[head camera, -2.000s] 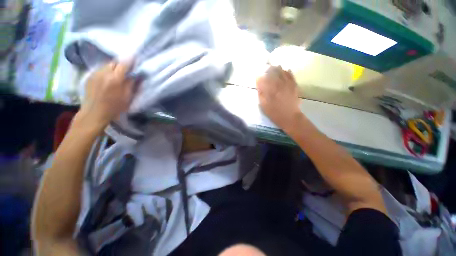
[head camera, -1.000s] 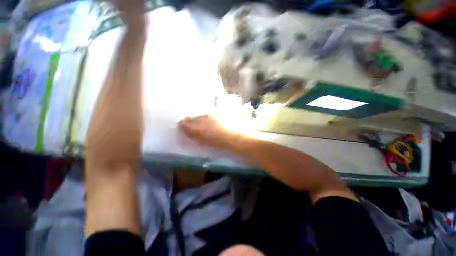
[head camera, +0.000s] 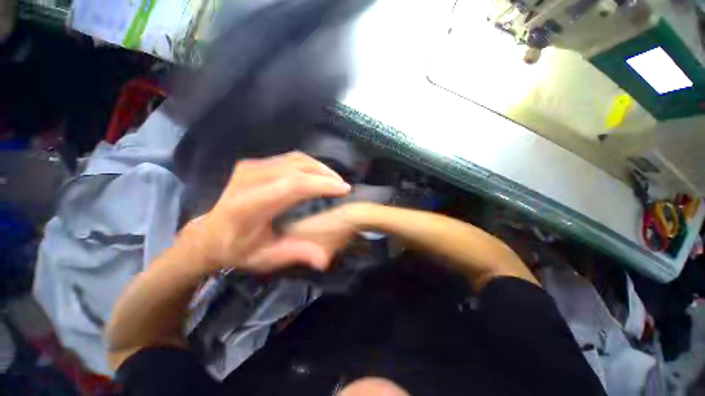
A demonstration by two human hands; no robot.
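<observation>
Dark grey fabric, strongly blurred, stretches from the tabletop's left part down over the table edge towards my lap. My left hand is below the table edge, over my lap, thumb and fingers apart and curved. My right hand is just beside it, partly hidden by my left hand. A bit of dark grey cloth shows between the two hands. Whether either hand grips it is unclear from blur and overlap.
White table with green edge runs diagonally. Sewing machine with lit screen stands upper right. Red and yellow-handled scissors lie at the table's right end. Pale grey pieces hang lower left, others lower right. A plastic packet lies upper left.
Both hands have come from the tabletop down over the lap and close together. Dark grey fabric now hangs over the table edge. The view has tilted and turned.
</observation>
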